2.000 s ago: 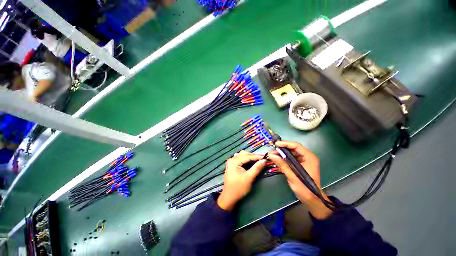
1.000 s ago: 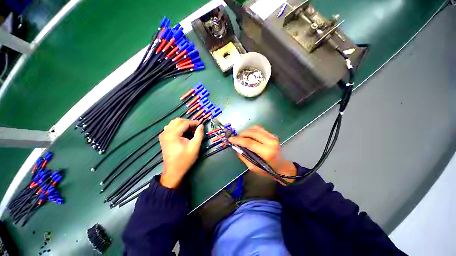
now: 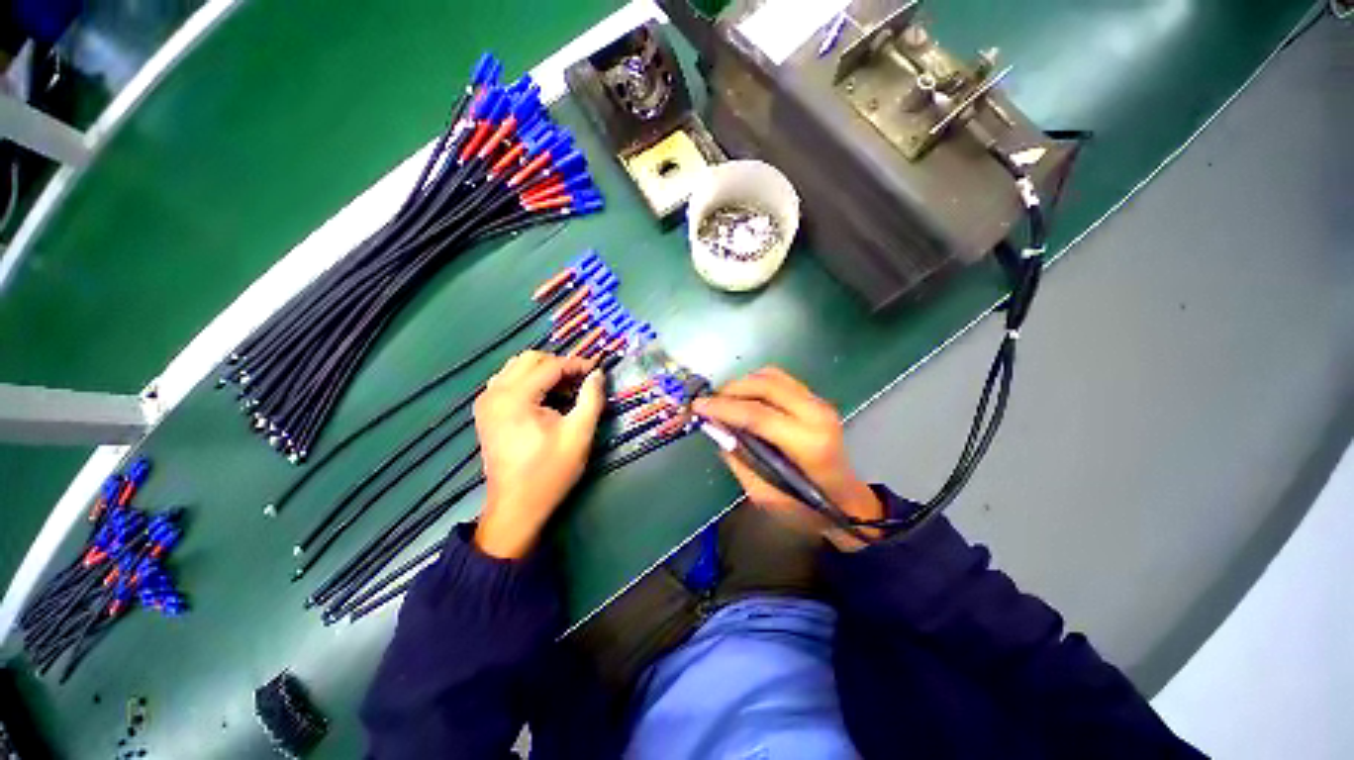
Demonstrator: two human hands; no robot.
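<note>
Several black cable leads (image 3: 389, 487) with red sleeves and blue end pieces (image 3: 593, 273) lie side by side on the green bench, partly under my left hand. My left hand (image 3: 538, 428) has thumb and fingertips together at the red part of a lead; the fingers hide most of the contact. My right hand (image 3: 783, 437) is closed around the black heated tweezers (image 3: 771, 466). Their tips point up and left at the blue end pieces beside my left fingertips. The exact tip contact is blurred.
A larger bundle of leads (image 3: 371, 282) lies behind. Left are a smaller bundle (image 3: 92, 579) and a black bristly block (image 3: 290, 713). Beyond my hands are a white cup (image 3: 743, 226) of silvery bits, an iron stand (image 3: 642, 89) and a power unit (image 3: 861, 164). The tweezers' cable (image 3: 986, 420) loops past the bench edge.
The view has shifted and tilted downward since the earliest frame. My left hand has moved onto the leads, left of the tweezers. Over the last second both hands have stayed nearly still.
</note>
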